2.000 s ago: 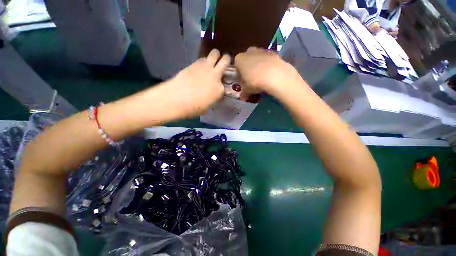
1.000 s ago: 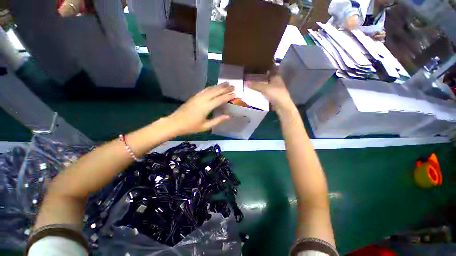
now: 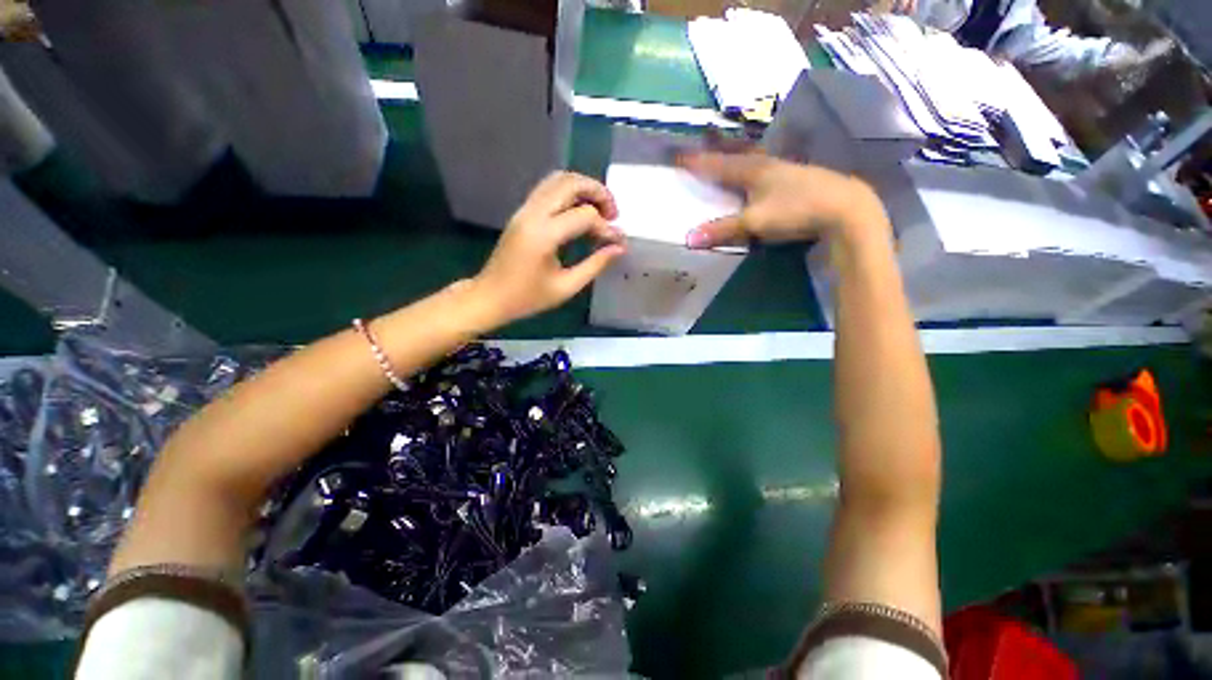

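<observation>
A white gift box [image 3: 661, 283] stands upright in front of me, its top covered by a white lid flap [image 3: 665, 206]. My left hand [image 3: 556, 249] is at the box's left top edge, fingers curled, fingertips at the edge; I see nothing in it. My right hand [image 3: 784, 202] lies over the right side of the top, fingers spread, with nothing in it. The inside of the box is hidden. A pile of black USB cables [image 3: 459, 498] with silvery plugs lies nearer my body, beside and partly under a clear poly bag [image 3: 532, 624].
White cartons [image 3: 1010, 246] stand in a row at right. Tall grey-looking cartons [image 3: 492, 120] stand at left and far side. Fanned white sheets [image 3: 930, 86] lie beyond. An orange tape roll [image 3: 1130, 415] is at far right, a red object [image 3: 1004, 647] below the edge. A person's sleeve shows at top right.
The raised brown flap has come down and the box top is now covered in white. My right hand has moved onto the top with fingers spread. The orange inside no longer shows.
</observation>
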